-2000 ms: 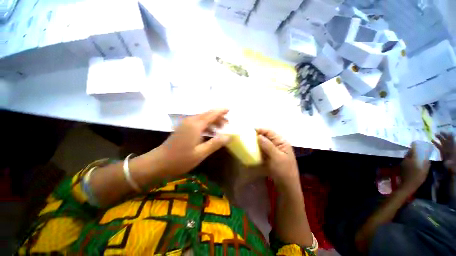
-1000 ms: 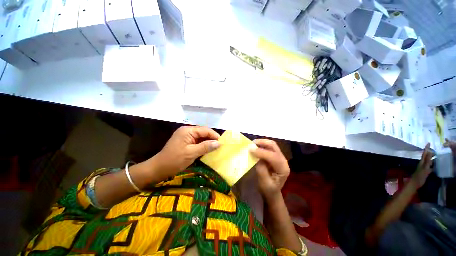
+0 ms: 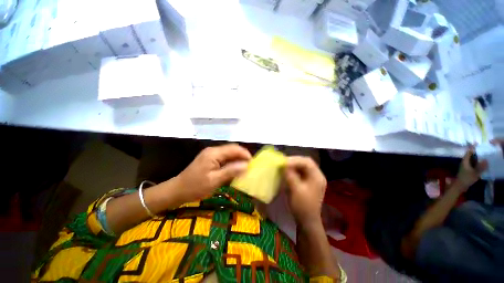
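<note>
A small yellow piece [image 3: 261,176], palm-sized and slightly blurred, is held between my two hands in front of my body, below the table's front edge. My left hand [image 3: 216,170] pinches its left side between thumb and fingers. My right hand [image 3: 303,185] grips its right upper side; some of its fingers are curled and partly hidden. The piece looks tilted, with a brighter yellow top edge.
The white table [image 3: 298,124] bears a single white carton [image 3: 131,78], a carton row at left, yellow backing paper [image 3: 304,59], a patterned strip [image 3: 260,59], a cable bundle [image 3: 348,74] and loose cartons [image 3: 376,88]. Another person's hand [image 3: 470,168] is at right.
Over the last second the yellow piece has turned from a flat diamond pose to a more upright, narrower one between both hands. Earlier it was also held by both hands.
</note>
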